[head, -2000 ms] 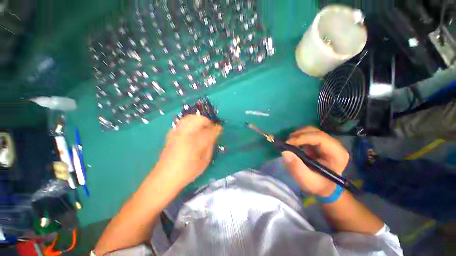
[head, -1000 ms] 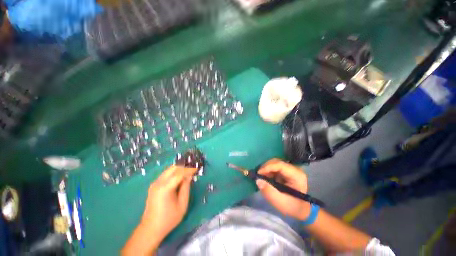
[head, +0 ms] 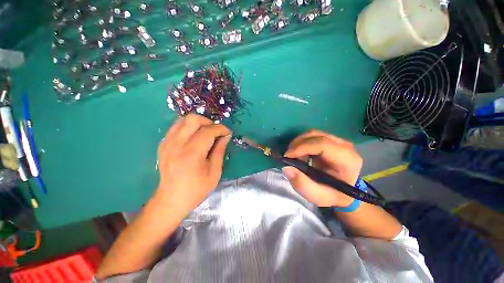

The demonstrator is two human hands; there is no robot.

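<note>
My right hand holds the black soldering iron like a pen, its thin metal tip pointing left. The tip meets or nearly meets a small dark and silvery assembly just right of my left fingertips. My left hand has thumb and forefinger pinched together, with something tiny at the tips; I cannot tell exactly what. The heap of wired components, red and black leads with white ends, lies just beyond my left hand. The clear blister tray with rows of shiny assemblies lies behind it.
A short silvery solder wire piece lies on the green mat. A white tub and the fume extractor fan stand at right. Pens lie at far left. Orange-handled cutters and a red ridged object are lower left.
My left hand has moved from the heap towards me, uncovering it. The iron tip and my left fingertips have come together at the small assembly. The camera view has shifted and come closer.
</note>
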